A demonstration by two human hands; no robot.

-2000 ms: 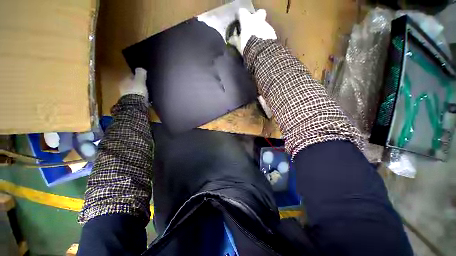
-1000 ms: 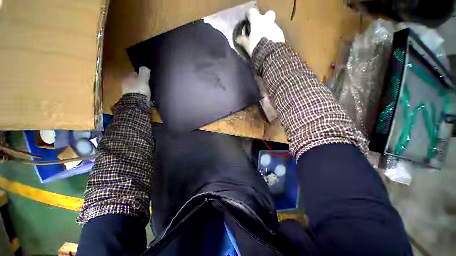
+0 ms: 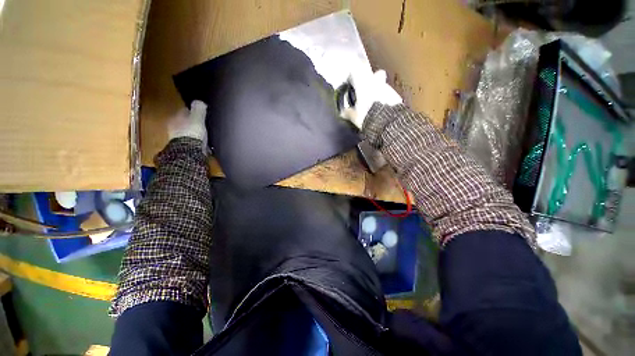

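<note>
A matte black panel [image 3: 268, 111] lies tilted on the cardboard-covered bench, with a bright silver-white patch with a ragged edge at its far right end. My left hand [image 3: 189, 122], in a white glove, grips the panel's left edge. My right hand [image 3: 372, 96], in a white glove, is closed around a small dark rounded air sander [image 3: 343, 96] at the panel's right side, by the lower end of the bright patch. The hand hides most of the tool.
A large carton [image 3: 66, 97] stands at left. Blue bins with round discs sit below left [image 3: 83, 243] and below the bench edge [image 3: 400, 268]. A thin red hose [image 3: 397, 213] loops near my right forearm. A framed panel [image 3: 581, 156] and clear plastic [image 3: 494, 104] are at right.
My right hand with the sander has moved down along the panel's right side, towards me, showing more of the bright patch. My left hand stays at the left edge.
</note>
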